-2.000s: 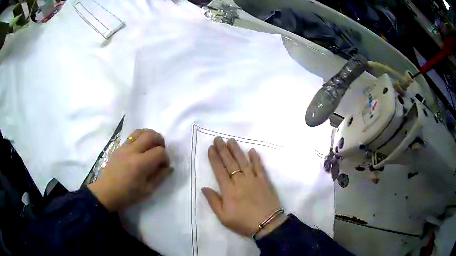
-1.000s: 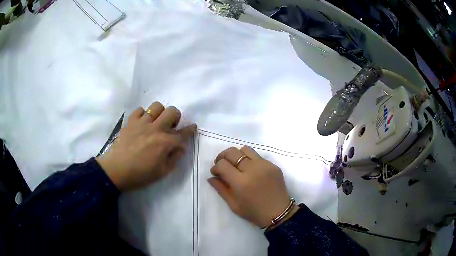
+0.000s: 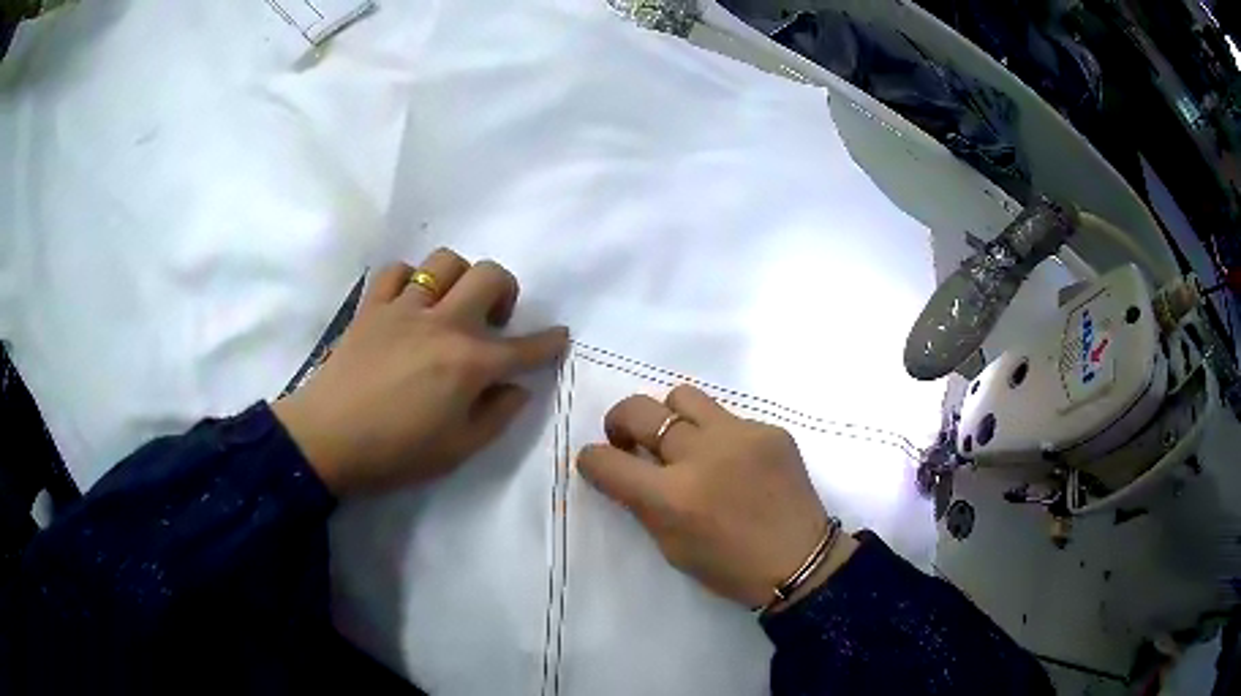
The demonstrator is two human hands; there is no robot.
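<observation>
A large white garment panel [image 3: 653, 204] lies over the table, its right edge at the sewing machine head [image 3: 1062, 394]. Dark double topstitching [image 3: 721, 394] runs from a corner right to the needle area, and another double row runs down. My left hand [image 3: 422, 374] rests on the cloth left of the corner, its index fingertip at the corner. My right hand [image 3: 721, 483] lies right of the downward row, fingers curled, thumb near the stitching. Whether either hand pinches cloth or holds a small tool cannot be told.
A grey lamp-like oval [image 3: 960, 320] wrapped in clear plastic stands left of the machine head. A second white piece [image 3: 123, 204] with a stitched rectangle lies at left. A pale tub rim [image 3: 1048, 150] with dark cloth is behind. Crinkled shiny plastic [image 3: 656, 14] lies at the top.
My left hand has moved right and up to the stitched corner. My right hand has gone from flat to curled and moved slightly right. The view has shifted, showing more stitching towards the needle.
</observation>
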